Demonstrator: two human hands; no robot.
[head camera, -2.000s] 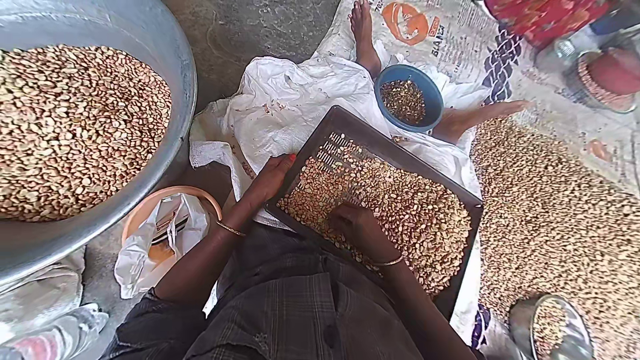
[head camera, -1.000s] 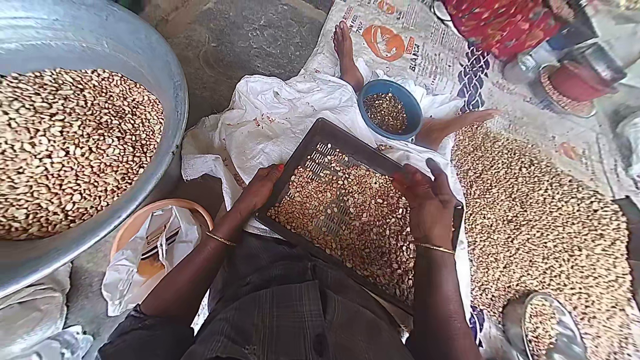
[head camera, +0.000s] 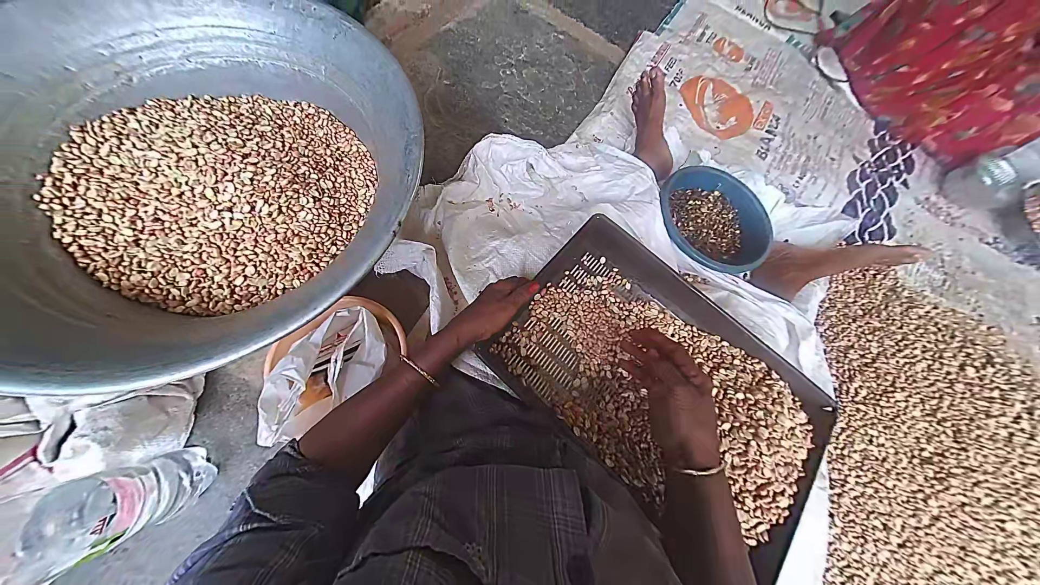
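Observation:
A dark rectangular plastic tray with a slotted bottom (head camera: 731, 325) lies tilted across my lap, holding many pale brown split beans or nuts (head camera: 751, 406). My left hand (head camera: 497, 309) grips its left edge, thumb at the rim. Over the middle of the tray is my right hand (head camera: 674, 390), fingers spread and slightly curled above the beans; nothing shows in it. Slots are bared toward the tray's left side. Just beyond the far edge, between the feet, a blue plastic bowl (head camera: 760, 223) contains small dark bits.
A large metal basin (head camera: 406, 162) of similar beans stands at the left. Below it are an orange tub (head camera: 390, 313) with a white plastic bag (head camera: 357, 349) and a clear plastic bottle (head camera: 146, 496). A bean heap (head camera: 934, 422) spreads at the right. Red patterned cloth (head camera: 951, 73) is at top right.
My right hand has left the tray's right side, where it was one second ago, and is over the middle. The beans have shifted toward the right part. My left hand stays at the left edge.

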